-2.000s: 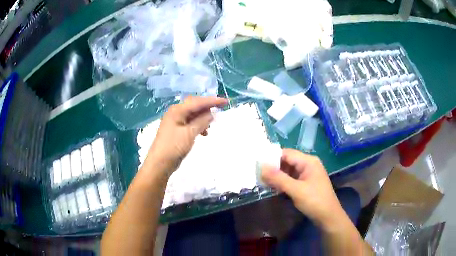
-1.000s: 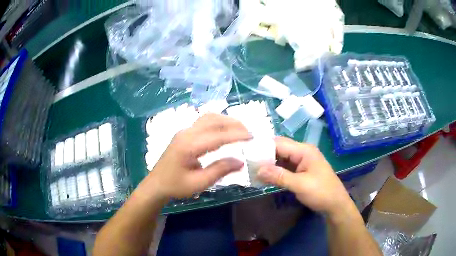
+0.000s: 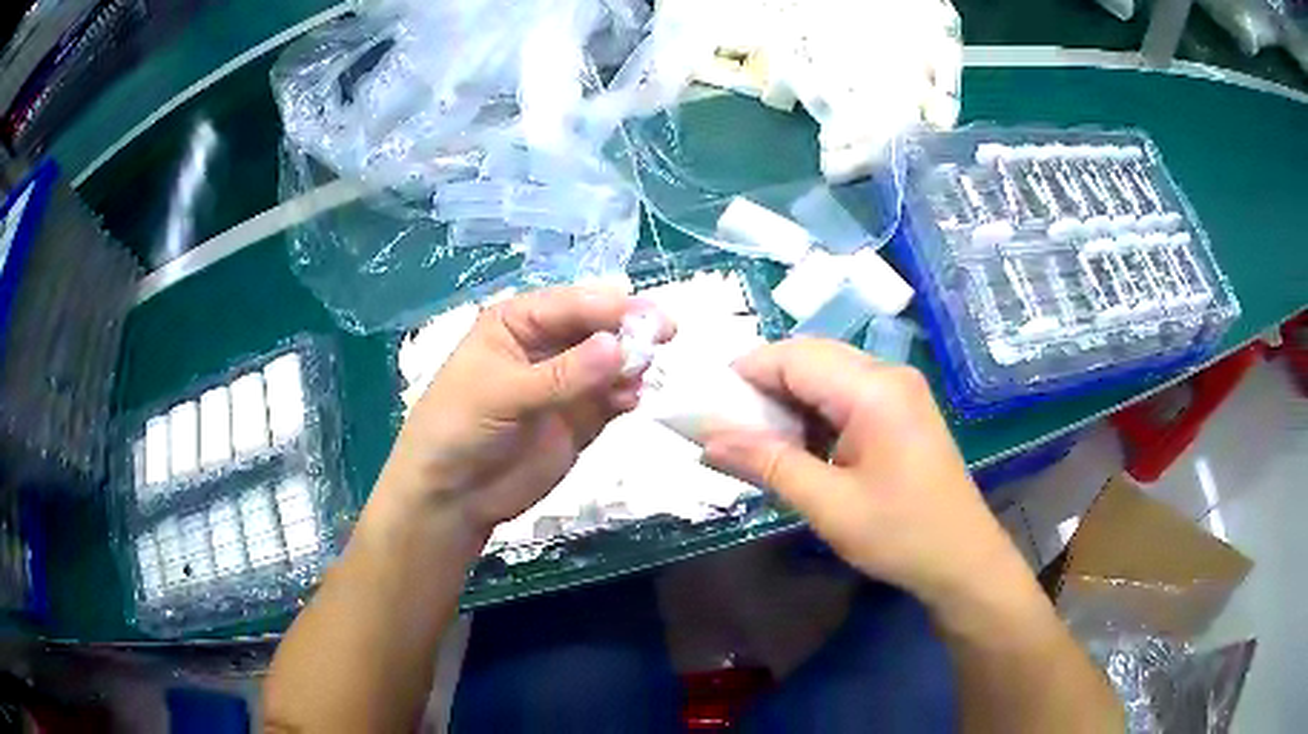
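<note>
My left hand [image 3: 531, 394] pinches a small white fitting [image 3: 637, 341] between thumb and fingertips above the centre tray. My right hand [image 3: 846, 459] holds a white housing [image 3: 724, 402], its end pointing left toward the fitting. The two pieces are close together; whether they touch is unclear. Below the hands, white fittings [image 3: 603, 495] are heaped in the clear centre tray [image 3: 646, 534].
A blister tray [image 3: 337, 473] with white oblongs lies left. The core blister tray [image 3: 1212, 308] sits on a blue base right. White and frosted pieces [image 3: 818, 287] lie beside it. Clear polybags [image 3: 430, 129] and a cream heap [image 3: 889, 72] are behind.
My left hand has risen from the white heap and now shows a small fitting at its fingertips. My right hand has lifted and tilted the white housing toward it.
</note>
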